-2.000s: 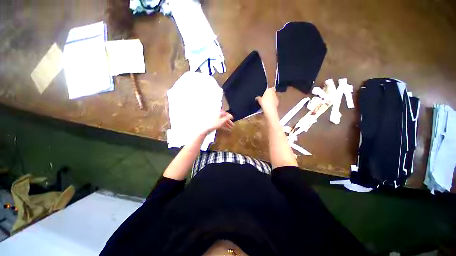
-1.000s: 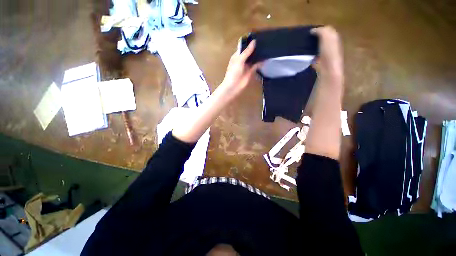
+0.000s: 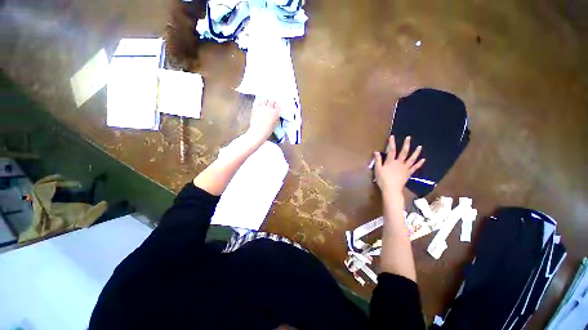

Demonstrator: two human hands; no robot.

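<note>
A pile of dark sleeve-shaped pieces point(image 3: 431, 129) with thin white edges lies on the brown table point(image 3: 348, 97). My right hand point(image 3: 398, 166) rests on its lower left part, fingers spread. My left hand point(image 3: 263, 121) is at the lower end of a long white cloth piece point(image 3: 269, 71), fingers bent; whether it grips the cloth cannot be told. A white sleeve-shaped stack point(image 3: 254, 187) lies below my left hand, partly under my left forearm.
Cream strips point(image 3: 441, 222) lie below the dark pile. A thick dark bundle point(image 3: 506, 271) and pale-blue pieces point(image 3: 572, 303) are at lower right. White papers point(image 3: 134, 87), a yellowish card point(image 3: 90, 77) and a thin brown stick point(image 3: 182, 142) are left. Crumpled scraps point(image 3: 225, 19) lie at the top.
The dark pieces held up by both hands now lie on the other dark pieces. My left hand has left them and moved to the white cloth. My right hand has opened flat. The view has shifted.
</note>
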